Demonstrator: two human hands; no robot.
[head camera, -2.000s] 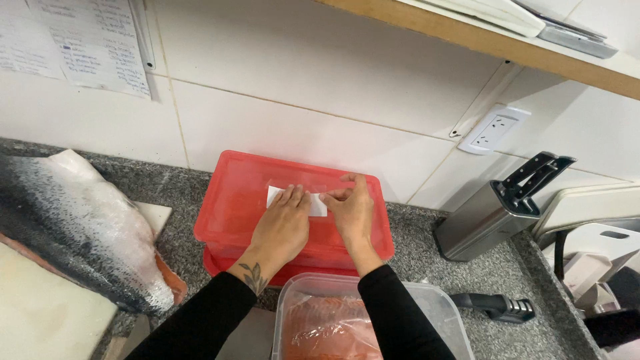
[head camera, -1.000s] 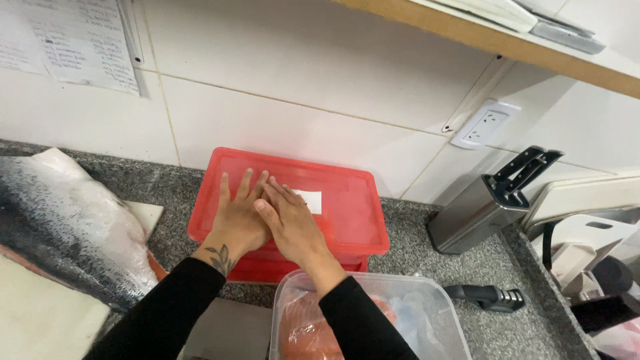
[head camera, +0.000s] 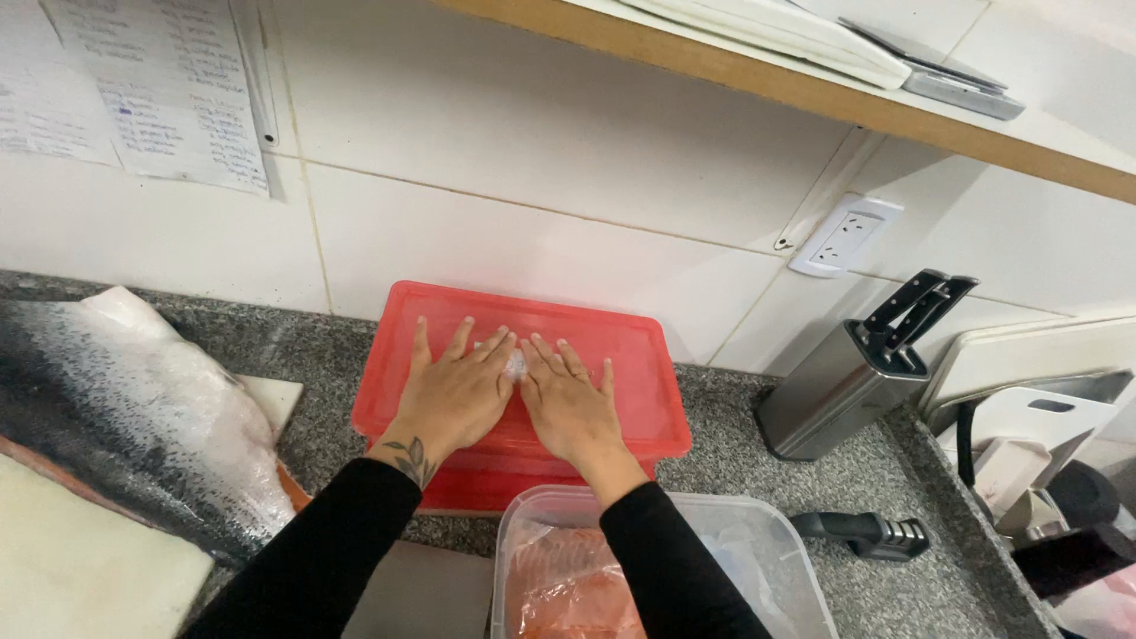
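Note:
A red plastic container with a lid (head camera: 612, 324) stands against the tiled wall. Both palms lie flat on that lid, side by side, over a small white label (head camera: 516, 364) that shows only between the fingertips. My left hand (head camera: 461, 386) has its fingers spread, and a leaf tattoo marks the wrist. My right hand (head camera: 568, 395) rests just beside it, fingers also apart. Neither holds anything. Below the right forearm is a clear plastic tub (head camera: 763, 510) with plastic-wrapped orange fish (head camera: 568, 577) inside.
At left a large salmon side, skin up (head camera: 151, 399), lies over a white cutting board (head camera: 80, 550). On the right stand a steel knife block (head camera: 825, 390), a knife sharpener (head camera: 870, 534) and upright boards (head camera: 1021, 364). A wooden-edged shelf (head camera: 710, 75) overhangs the wall. Handwritten sheets hang at upper left.
Two seconds ago the fingers were at the white label's ends. A second ago the hands overlapped left of it; now they lie apart side by side, covering most of the label.

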